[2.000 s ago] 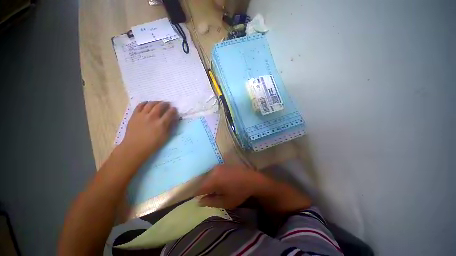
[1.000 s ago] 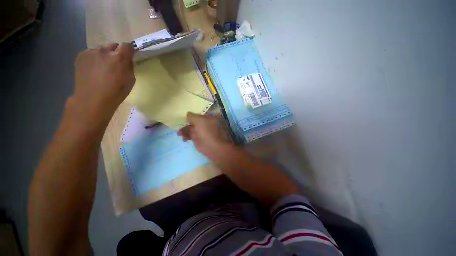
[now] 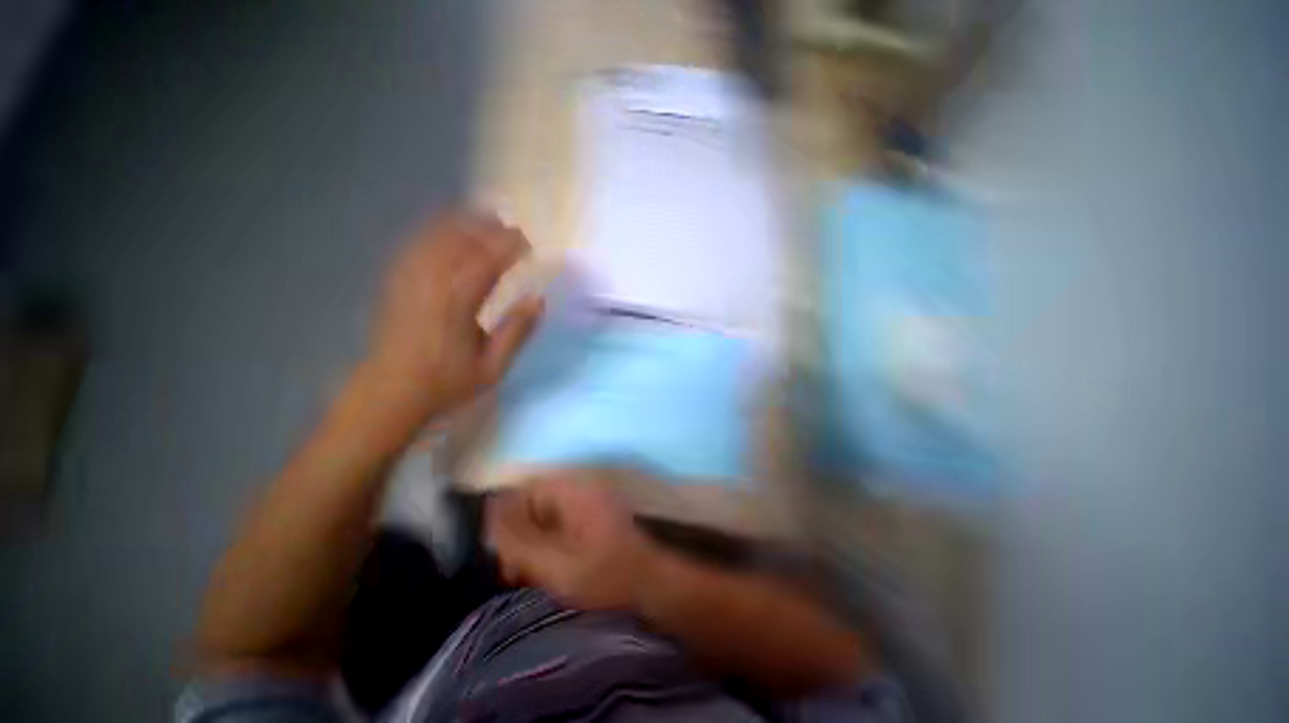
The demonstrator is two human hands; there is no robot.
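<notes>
The whole view is blurred. The clipboard with white sheets (image 3: 686,212) lies flat on the desk. A light-blue form (image 3: 643,403) lies below it, nearer to me. My left hand (image 3: 450,304) is at the left edge of the papers, thumb and fingers curved around a pale pinkish sheet corner (image 3: 563,290); blur hides whether it grips it. My right hand (image 3: 566,537) is curled at the desk's near edge, just below the blue form; I cannot tell if it holds anything. The yellow sheet is not visible.
The thick light-blue stack of forms (image 3: 884,254), with a blurred white label, lies to the right of the clipboard. Dark blurred items stand at the desk's far end. The light wood desk (image 3: 530,156) shows left of the clipboard.
The clipboard, lifted by my left hand a second ago, lies flat. My left hand has come down beside the papers. My right hand has drawn back towards me. The yellow sheet is out of sight.
</notes>
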